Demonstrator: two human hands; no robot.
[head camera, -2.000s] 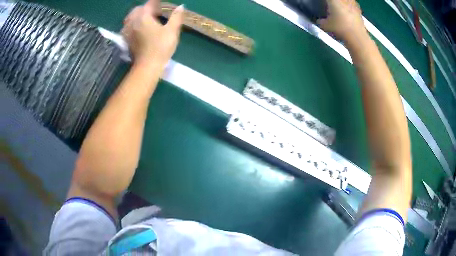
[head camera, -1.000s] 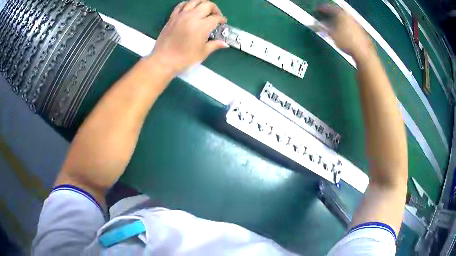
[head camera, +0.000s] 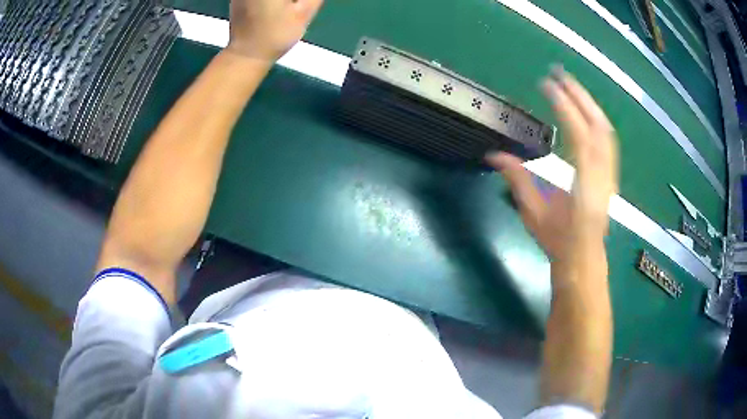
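Observation:
A plate stack (head camera: 418, 123) with dark layered edges stands in front of me, tilted in the picture. On top lies a grey dotted plate (head camera: 446, 88) with small clusters of dots in a row. My right hand (head camera: 577, 172) is at the stack's right end, fingers spread and holding nothing; its thumb is close to the stack's lower right corner, and contact is unclear. My left hand (head camera: 274, 23) is at the top edge, left of and beyond the stack. The frame cuts it off, so what its fingers hold is hidden.
A large stack of ridged plates (head camera: 74, 65) stands at the bench's left edge. A short metal block (head camera: 660, 274) with holes lies at right, near a metal fixture (head camera: 721, 299) at the bench end. A thin brownish bar (head camera: 653, 26) lies far back right. White strips (head camera: 647, 219) run along the green bench.
The stack now shows a dotted plate on top instead of the curled pattern. The narrow strip behind it is gone from there. My right hand has come down to the stack; my left has moved up.

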